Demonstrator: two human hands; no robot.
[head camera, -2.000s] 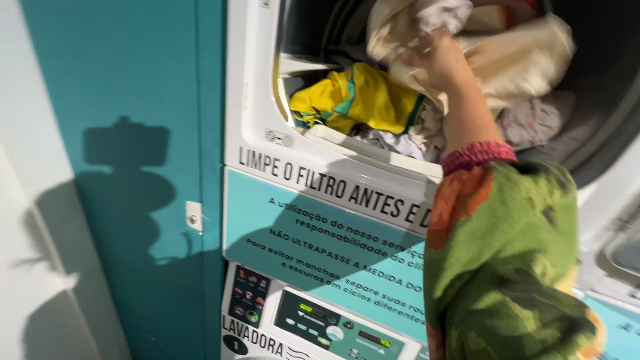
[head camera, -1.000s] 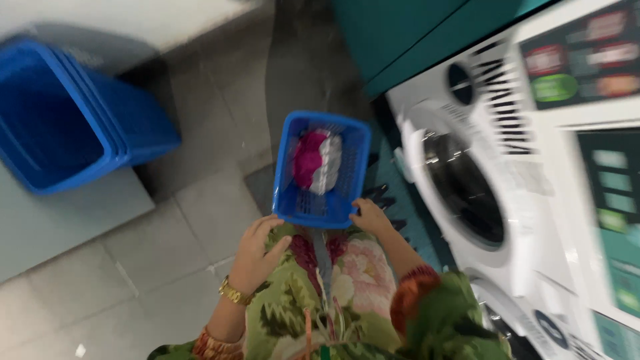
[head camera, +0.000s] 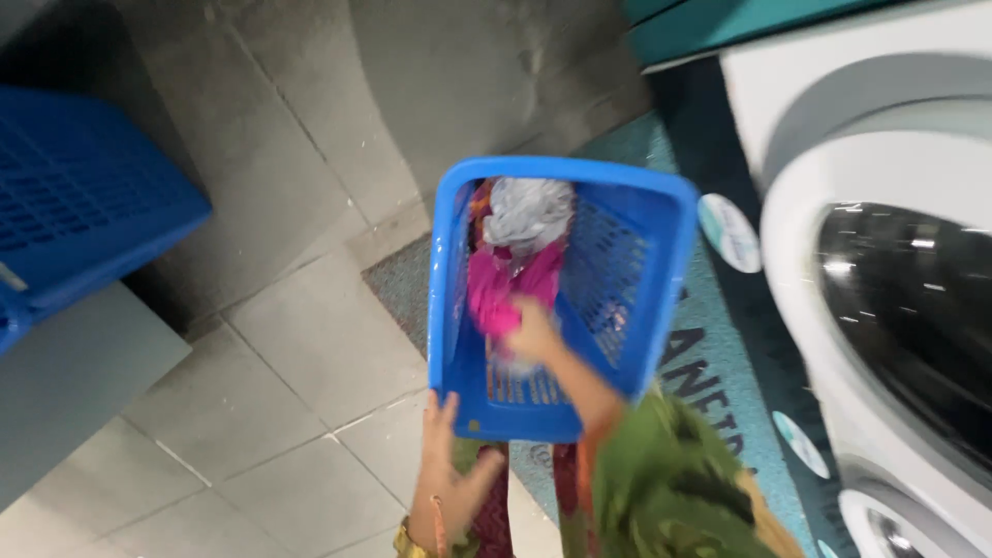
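Observation:
A blue plastic laundry basket (head camera: 674, 256) stands in the middle of the view, with a magenta cloth (head camera: 504, 291), a whitish crumpled item (head camera: 531, 213) and some orange-red patterned fabric (head camera: 479, 205) inside. My right hand (head camera: 533, 333) reaches into the basket, its fingers closed on the magenta cloth, though motion blurs them. At the basket's near left corner is my left hand (head camera: 449, 465), fingers spread, fingertips at the rim. Whether they press on it is hard to tell.
Stacked blue baskets (head camera: 85, 170) sit on a grey surface (head camera: 70, 387) at the left. A white front-loading machine with a round dark door (head camera: 907, 310) stands close on the right. Below are grey floor tiles (head camera: 310, 349) and a teal mat (head camera: 713, 341) bearing writing.
My right hand has left the basket's rim and reached inside to the magenta cloth. My left hand's fingers have spread at the near left corner. The view has shifted downward since the open dryer was seen.

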